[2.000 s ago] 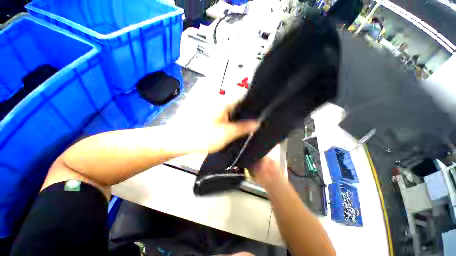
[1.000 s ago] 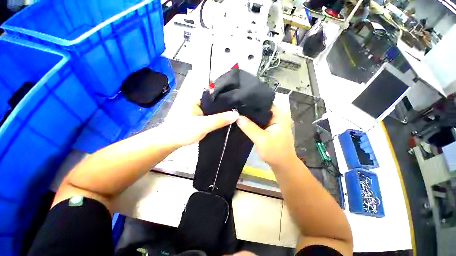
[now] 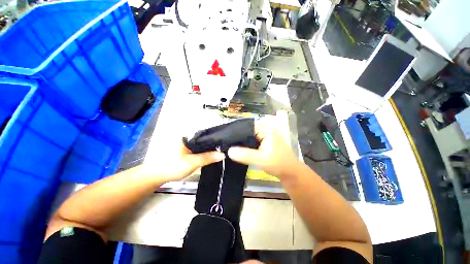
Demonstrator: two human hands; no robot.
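Observation:
A long black fabric panel (image 3: 234, 188) hangs toward me over the table's front edge. A thin silvery chain (image 3: 221, 181) runs down its middle to a shiny ring (image 3: 216, 210). Below the ring is a rounded black pouch (image 3: 208, 238). My left hand (image 3: 193, 161) and my right hand (image 3: 270, 149) grip the folded upper end of the panel, thumbs nearly touching beside the chain's top. The fingers behind the fabric are hidden. The white sewing machine head (image 3: 219, 56) with a red logo stands just beyond the fabric.
Large blue crates (image 3: 67, 46) stand at left, with another black pouch (image 3: 128, 100) in one. At right are a green-handled tool (image 3: 330, 142), a blue bin of dark parts (image 3: 368, 133), a blue bin of silver hardware (image 3: 380, 179) and a dark screen (image 3: 386, 64).
The panel was swung about and blurred, then held out lengthwise. Since then its upper end is folded flatter and lower in view, and more of the machine head shows.

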